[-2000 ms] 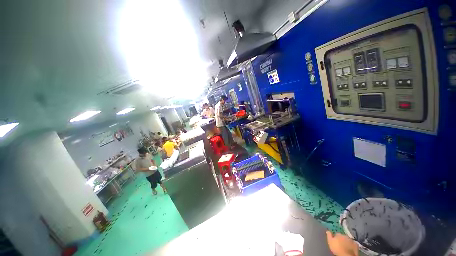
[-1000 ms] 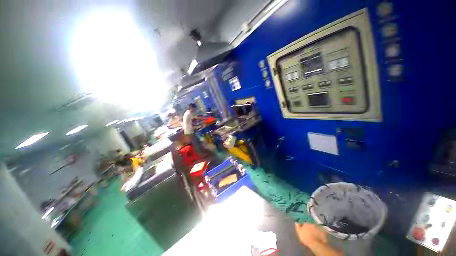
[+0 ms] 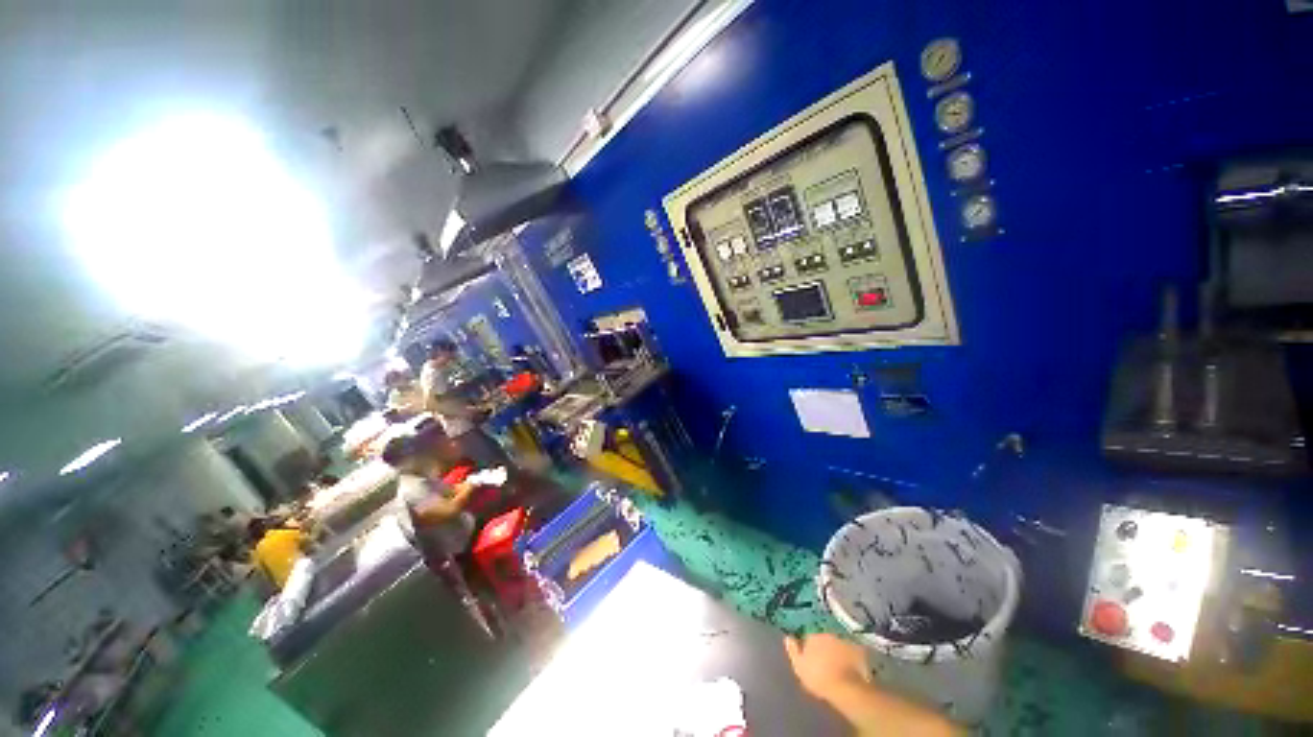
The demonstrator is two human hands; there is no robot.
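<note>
My left hand (image 3: pixel 828 667) is bare, small and blurred at the bottom, at the right edge of the metal bench (image 3: pixel 756 665). Its forearm runs down to the right and is cut off by the frame. No object shows in it, but its finger pose is unclear. A white-and-red item (image 3: pixel 713 706) lies on the bench to its left, partly cut off. The round white scrap bucket (image 3: pixel 850 588), smeared black with dark strips inside, stands just beyond the hand. My right hand is out of the picture.
The blue press (image 3: pixel 1037 360) with its control panel fills the right. A button box (image 3: pixel 1152 583) is at lower right. A blue bin (image 3: pixel 590 554) and red stool (image 3: pixel 501 540) stand past the bench. A person (image 3: pixel 429 497) is beside the stool. Black strips litter the green floor.
The view has swung right, bringing in the button box and press opening. The bucket and my hand now sit further left in the picture. A person now shows near the red stool.
</note>
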